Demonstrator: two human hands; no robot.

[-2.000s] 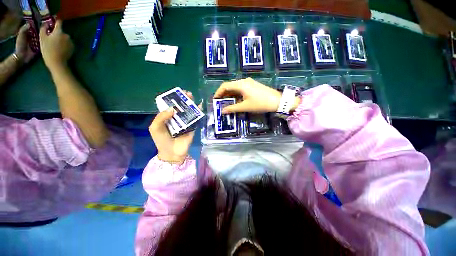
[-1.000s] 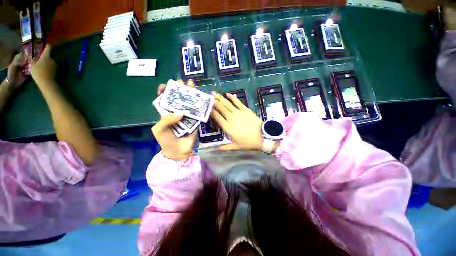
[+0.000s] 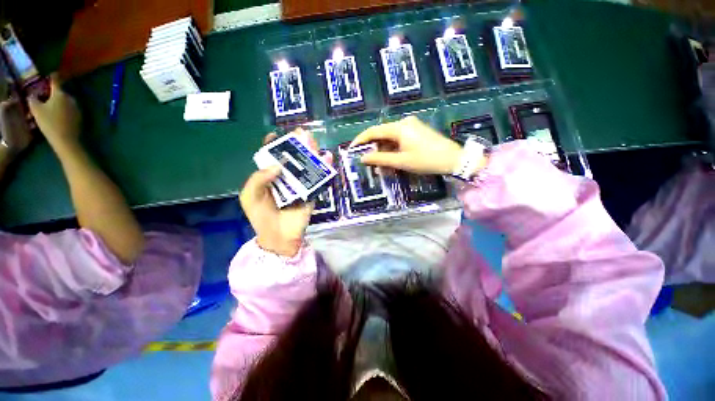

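Note:
A clear blister tray [image 3: 317, 127] holds phones in two rows. Each far-row phone [image 3: 342, 78] has a printed battery on it. My left hand [image 3: 274, 201] holds several printed batteries [image 3: 299, 166], fanned, left of the near row. My right hand [image 3: 411, 146] has its fingertips on the top end of a printed battery [image 3: 366, 182] lying on the second near-row phone from the left. The leftmost near-row phone [image 3: 324, 200] is partly hidden by my left hand's batteries. Near-row phones to the right show dark faces [image 3: 538, 125]; my right hand and sleeve partly cover them.
A leaning stack of white batteries [image 3: 170, 63] stands at the back left, with a loose white battery [image 3: 207, 106] in front. A blue pen [image 3: 117, 92] lies left of it on the green bench [image 3: 188, 157]. At far left, another person's hands hold a phone [image 3: 25, 66].
The tray, stack and pen have shifted left in view. My right hand has moved from beside my left hand's batteries to the second near-row phone, where a battery now shows.

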